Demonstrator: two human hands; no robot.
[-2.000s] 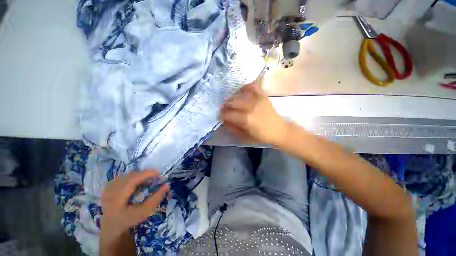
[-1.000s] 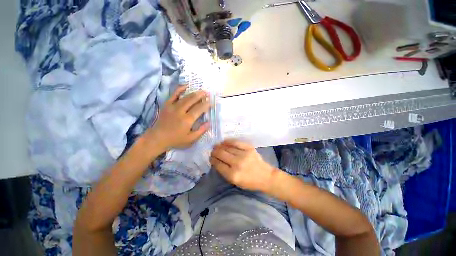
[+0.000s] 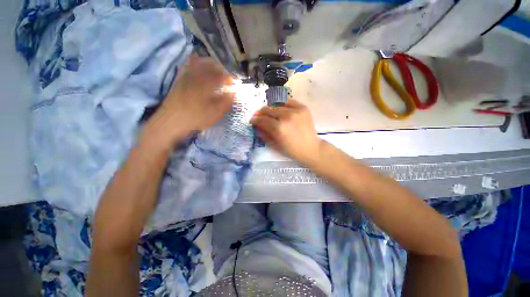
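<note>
The pale blue garment (image 3: 110, 110) lies on the left of the machine table. Its shirred panel (image 3: 237, 130) runs up under the lit machine head near the needle. My left hand (image 3: 200, 96) is blurred and lies on the cloth left of the needle; its fingertips are lost in glare, so its grip cannot be told. My right hand (image 3: 287, 129) pinches the right edge of the shirred panel just below the grey ribbed knob (image 3: 278, 94). The presser foot is hidden by glare.
Scissors with yellow and red handles (image 3: 407, 87) lie right of the needle. A thin red tool (image 3: 491, 111) is at far right. A ruler strip (image 3: 407, 171) runs along the table's front edge. Floral fabric (image 3: 52, 249) hangs below left. A blue bin (image 3: 494, 249) stands below right.
My left hand has moved up the cloth toward the needle. My right hand has risen from the table's front edge to just below the knob. The shirred panel has shifted up with them.
</note>
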